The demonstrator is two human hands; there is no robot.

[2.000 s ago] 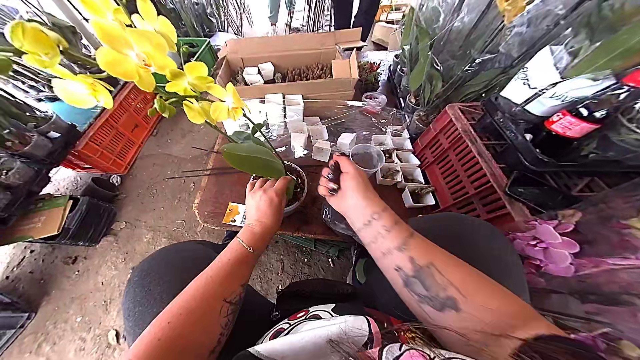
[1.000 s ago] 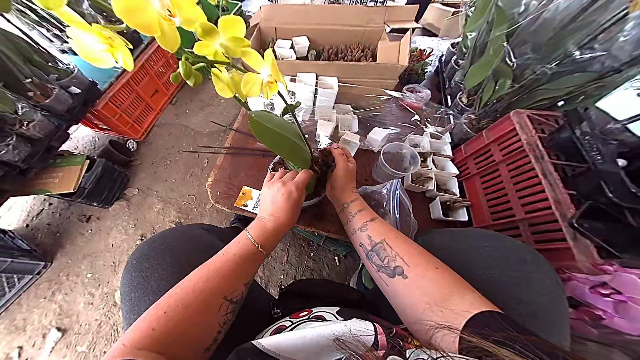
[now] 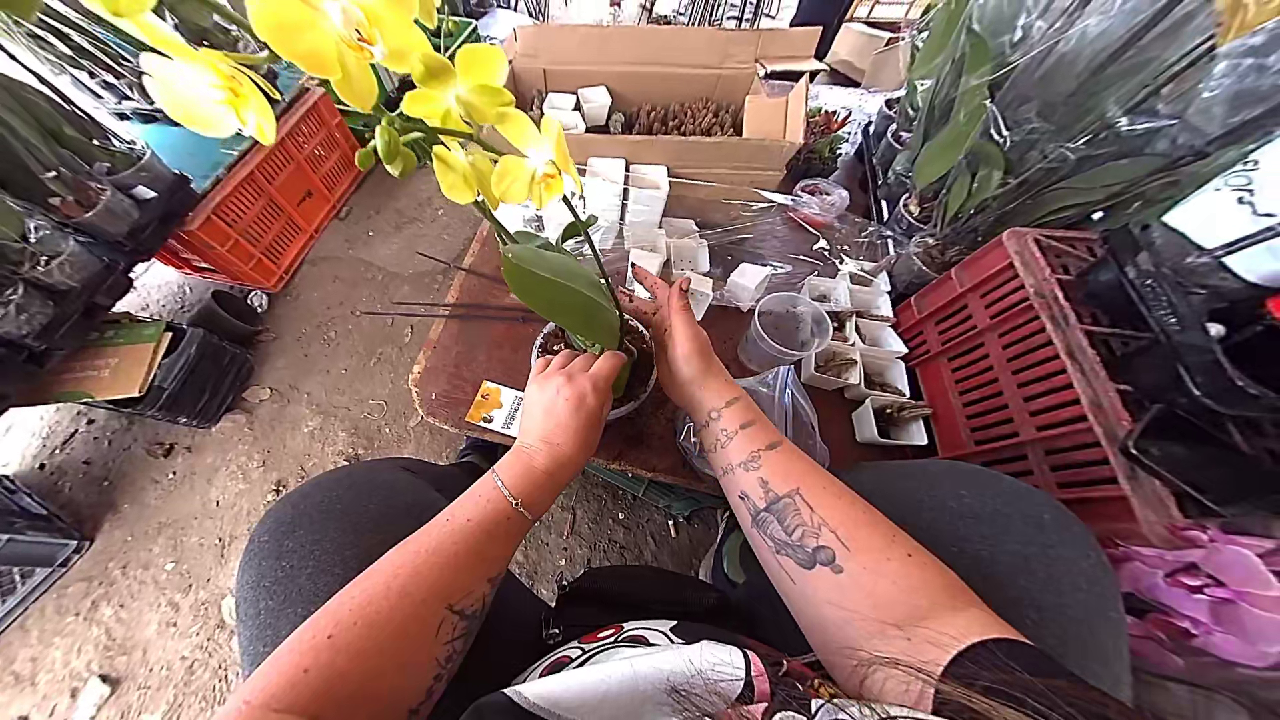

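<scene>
A yellow moth orchid (image 3: 562, 290) with broad green leaves stands in a round pale pot (image 3: 645, 385) holding dark bark. My left hand (image 3: 572, 400) grips the base of the plant over the pot's near left side. At the pot's right rim, my right hand (image 3: 680, 330) is raised with fingers apart and soiled fingertips, holding nothing that shows. A printed orchid card (image 3: 496, 408) lies left of my left hand. Right of my right hand stand a clear plastic cup (image 3: 785, 330) and a clear plastic bag (image 3: 800, 410), partly behind my forearm.
Small white square pots (image 3: 745, 284) spread over the brown table (image 3: 460, 350), several with small plants. A cardboard box (image 3: 660, 150) sits at the far side. A red crate (image 3: 1010, 350) stands right, an orange crate (image 3: 275, 200) left. Thin dark sticks (image 3: 440, 308) jut past the left edge.
Two seconds ago my right hand held dark material beside the pot; a second ago it was at the bark by the stem. Now its fingers are spread at the rim. My left hand stays at the plant.
</scene>
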